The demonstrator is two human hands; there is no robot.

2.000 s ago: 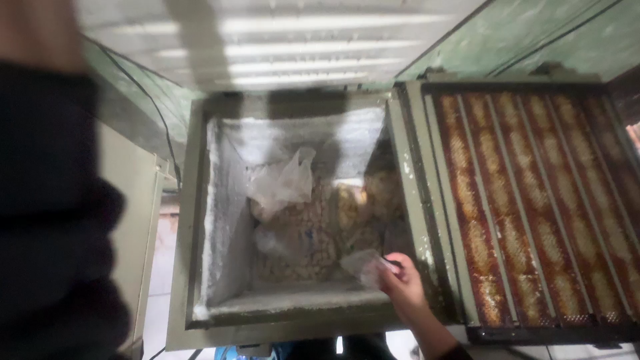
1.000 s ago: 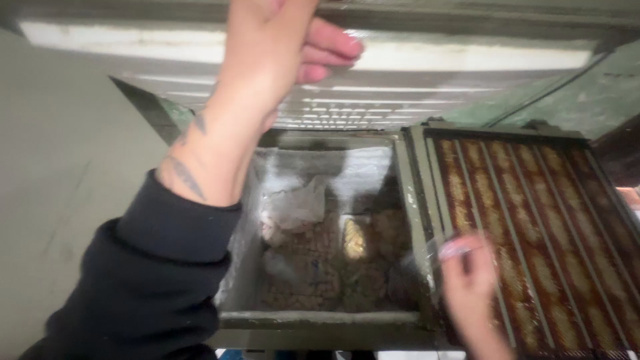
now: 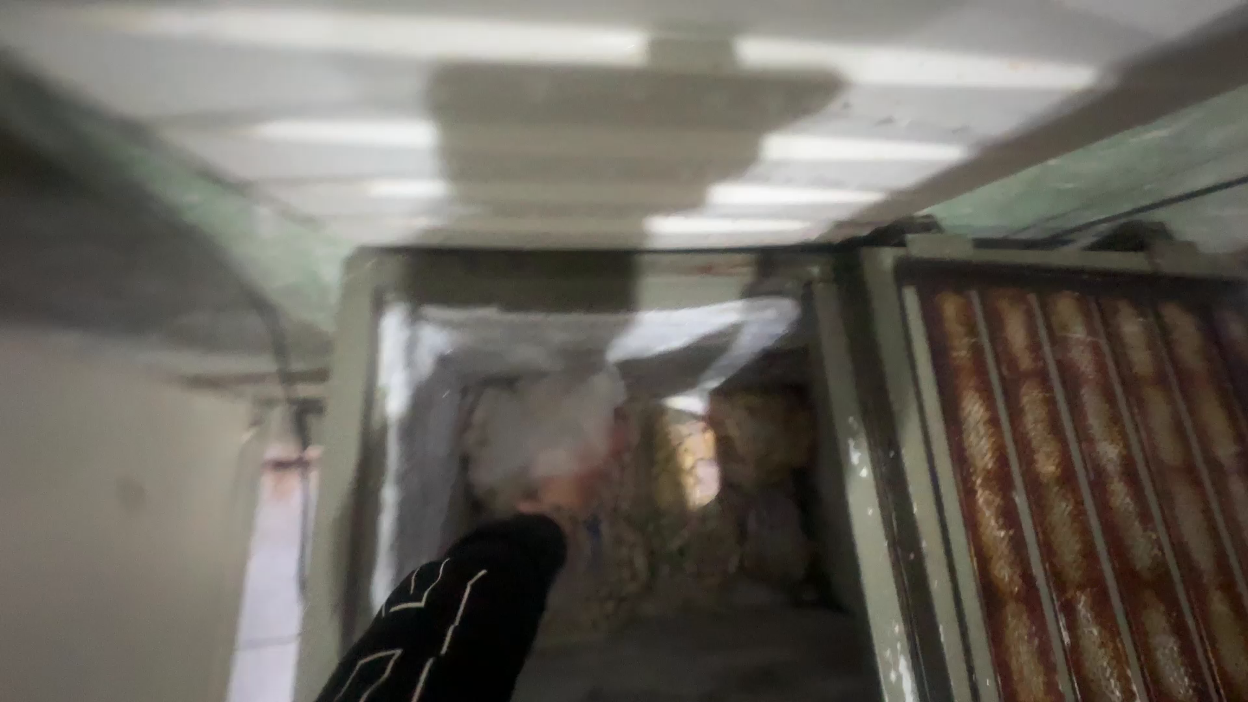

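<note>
In the head view my left arm, in a black sleeve with pale lines, reaches down into an open chest freezer (image 3: 339,439) with frosted inner walls. My left hand (image 3: 570,483) is blurred, low in the freezer at a whitish plastic bag (image 3: 551,419); whether its fingers hold the bag cannot be told. Beside the hand, bagged contents (image 3: 643,546) cover the freezer's bottom, with a yellowish package (image 3: 692,458) among them. My right hand is out of view.
The freezer's raised white lid (image 3: 585,156) fills the upper part, with shadows on it. At the right stands a rusty slatted panel (image 3: 1082,468) in a greenish frame. A pale cabinet (image 3: 117,517) is at the left, and a dark cable hangs behind it.
My left hand, raised in front of the lid a second ago, is now down inside the freezer. My right hand, earlier over the freezer's right edge, has left the view.
</note>
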